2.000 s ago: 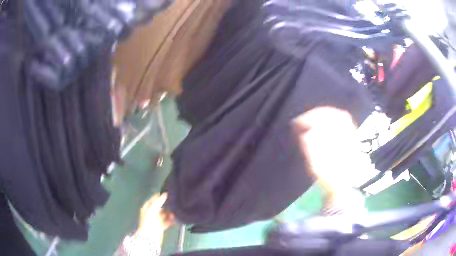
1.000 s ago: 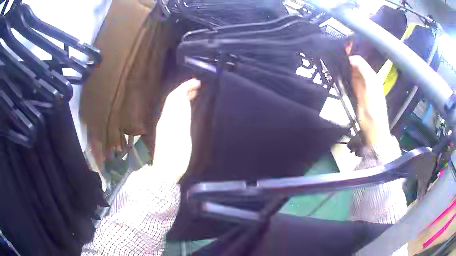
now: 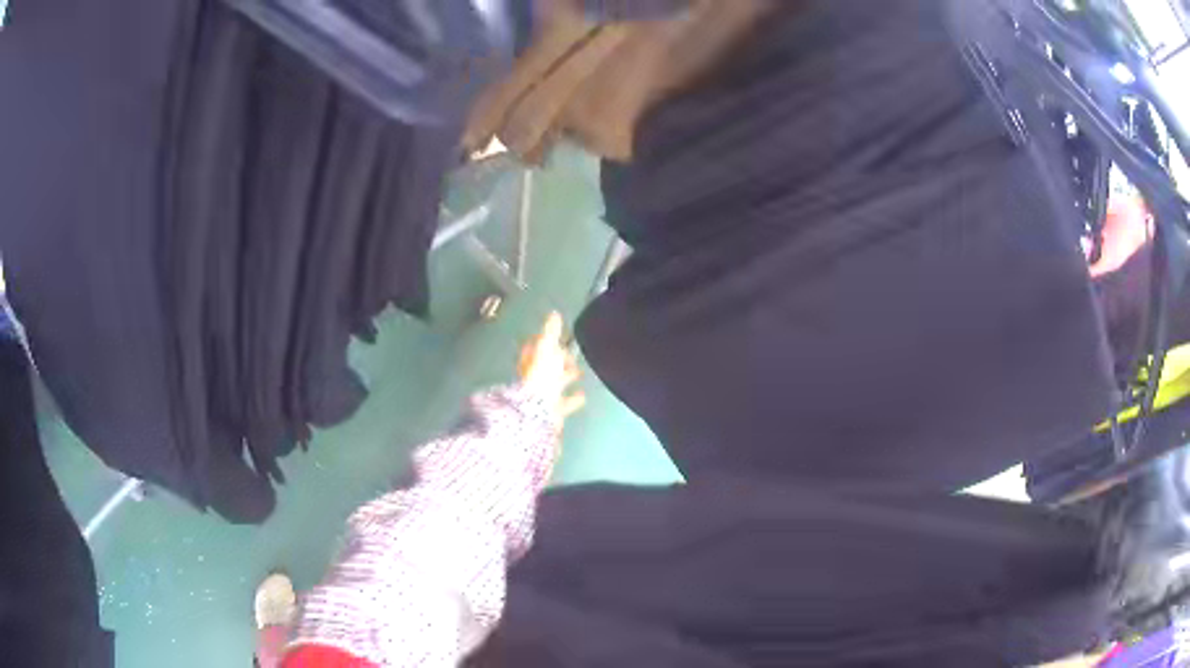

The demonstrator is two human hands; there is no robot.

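Note:
A wide black garment (image 3: 900, 313) hangs right of centre, its rounded lower edge over the green floor. My left hand (image 3: 553, 372), in a checked sleeve, is small and blurred at its left lower edge. Its fingers point up; whether they pinch the cloth cannot be told. Another black garment (image 3: 783, 561) lies across the bottom, in front of the sleeve's right side. A pinkish patch (image 3: 1122, 235) at the right, partly behind thin dark bars, may be my right hand or cloth; it is too unclear to tell.
A dense row of black garments (image 3: 261, 261) hangs at the left. Brown garments (image 3: 594, 85) hang at the top centre. Thin metal rack legs (image 3: 526, 228) stand on the green floor (image 3: 392, 457). A yellow-green piece (image 3: 1168, 379) is at the right edge. A pale shoe-like shape (image 3: 274, 600) is at the bottom left.
The view has tipped down from hangers to lower edges. My left hand has gone from the garment's top down to its lower edge. My right hand no longer shows clearly.

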